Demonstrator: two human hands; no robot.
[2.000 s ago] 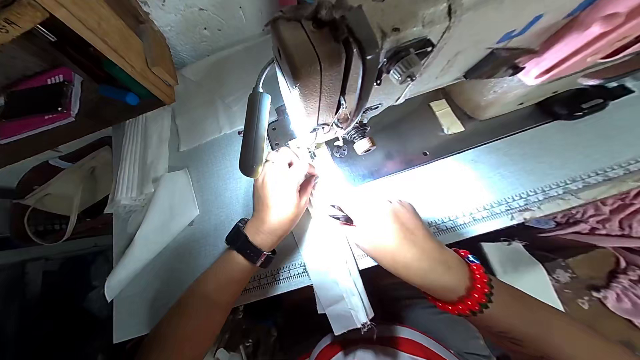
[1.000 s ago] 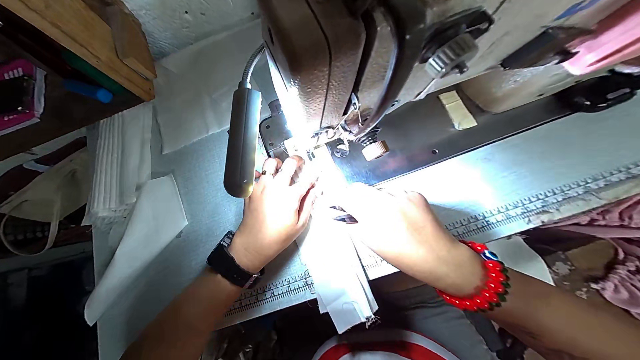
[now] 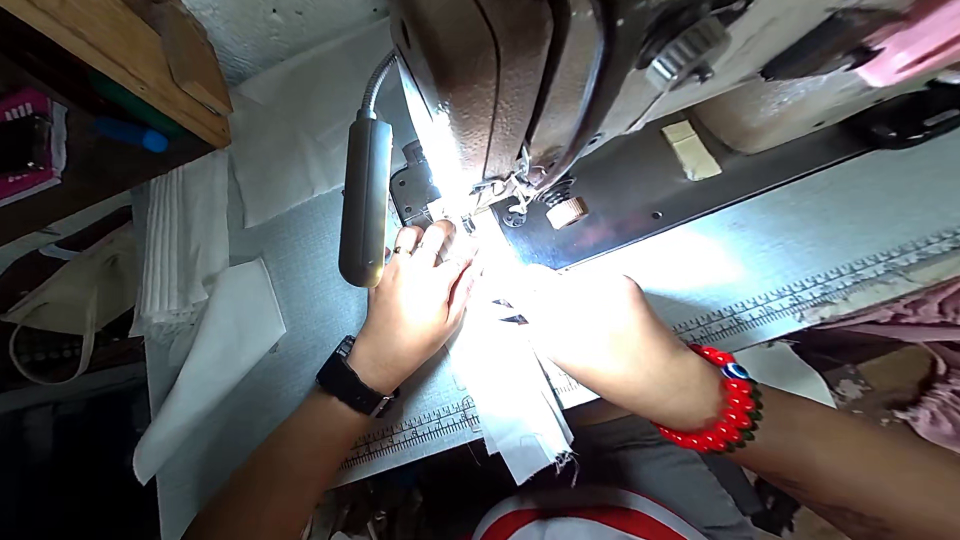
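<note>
White fabric strips (image 3: 517, 409) run from under the needle area of a brown sewing machine (image 3: 480, 82) toward the table's front edge. My left hand (image 3: 416, 304), with a black watch at the wrist, lies on the fabric just before the presser foot, fingers bent and pressing down. On the other side, my right hand (image 3: 600, 330) grips the fabric, with dark pointed tips, perhaps of small scissors or thread snips (image 3: 514, 319), showing by its fingers. Glare from the lamp (image 3: 366, 202) washes out the fingertips and the fabric there. A red bead bracelet is on the right wrist.
Stacked pleated white cloth (image 3: 176, 247) and a loose white piece (image 3: 214, 360) lie at the left of the table. Printed ruler scales (image 3: 810, 296) run along the front edge. A wooden shelf (image 3: 135, 67) stands at upper left. Pink cloth (image 3: 919, 45) hangs at upper right.
The view has moved closer to the machine. Both hands stay on the fabric near the needle area, with no plain change of hold.
</note>
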